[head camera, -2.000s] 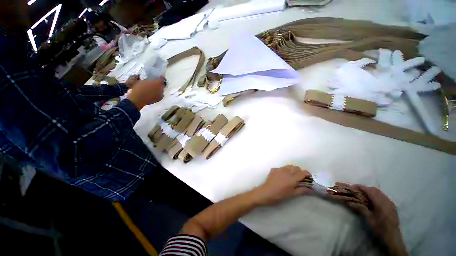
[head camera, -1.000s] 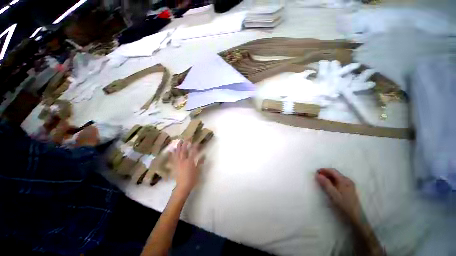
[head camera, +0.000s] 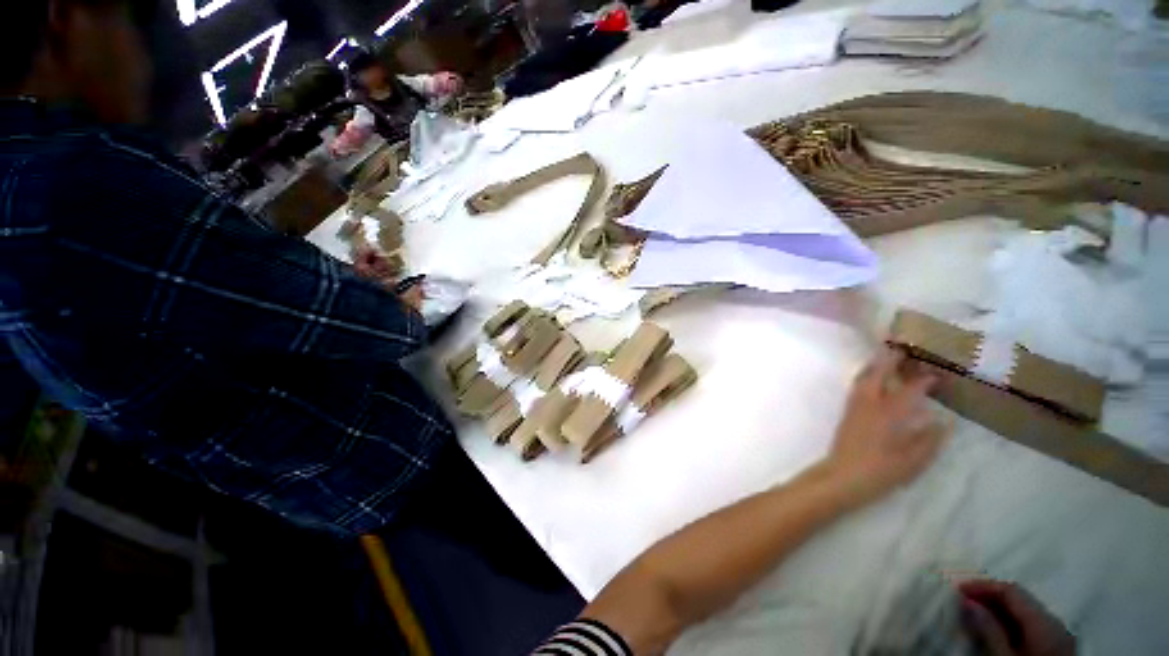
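My left hand (head camera: 887, 429) is blurred, palm down, with its fingertips at the left end of a folded tan strap bundle (head camera: 1058, 381) with a white paper band; I see no grip on it. A long flat webbing strap (head camera: 1102, 449) runs beneath and beside this bundle towards the right. My right hand (head camera: 1019, 622) is low in the picture, blurred and partly cut off by the bottom edge; whether it holds anything is unclear. Several banded bundles (head camera: 564, 385) lie together at left, one resting on others.
A folded pale sheet (head camera: 756, 218) lies beside the fanned strap pile (head camera: 885, 173). White paper strips (head camera: 1058, 288) lie at right. A loose strap (head camera: 545, 180) curves beyond the bundles. A person in a plaid shirt (head camera: 218, 295) works close at left. Stacked white sheets (head camera: 910, 28) stand at the far side.
My hands held a bundle near the front edge; then my left hand was on the left group, where that bundle now seems to lie. It has since moved right to the single bundle.
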